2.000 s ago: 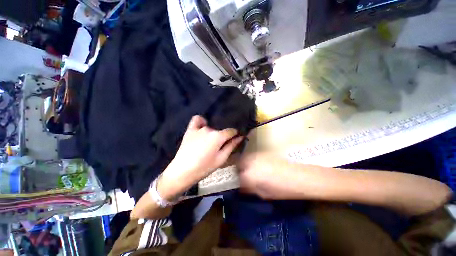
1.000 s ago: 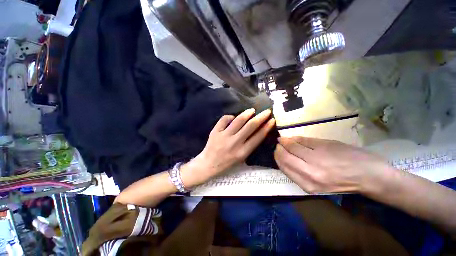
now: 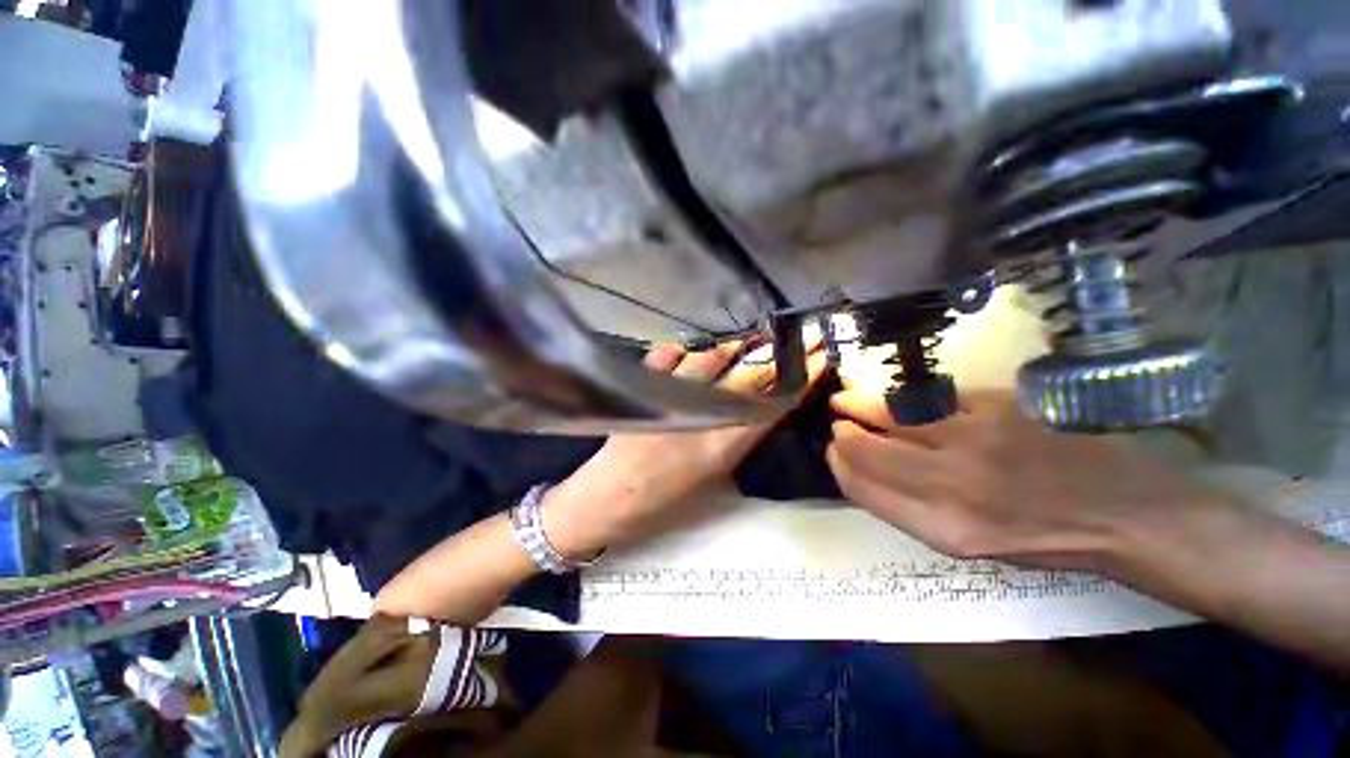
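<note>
The black garment [image 3: 356,459] lies heaped left of the needle, and a part of it runs under both hands. My left hand [image 3: 696,430] lies on the cloth at the needle, its fingertips partly hidden behind the curved metal guard [image 3: 444,282]. My right hand [image 3: 977,474] pinches the cloth's edge [image 3: 792,459] just right of my left fingers. The needle area [image 3: 792,353] is close above the fingertips. The presser foot cannot be made out clearly.
The sewing machine head [image 3: 829,163] fills the top, with a knurled tension knob [image 3: 1122,388] at right. Ruler tape [image 3: 888,581] runs along the table's front edge. Grey-green translucent scraps [image 3: 1273,356] lie at right. Another machine [image 3: 74,296] stands at far left.
The view has moved much closer to the machine head, so the guard and knob look larger. My hands have gone from bunched cloth near the table edge to holding it at the needle.
</note>
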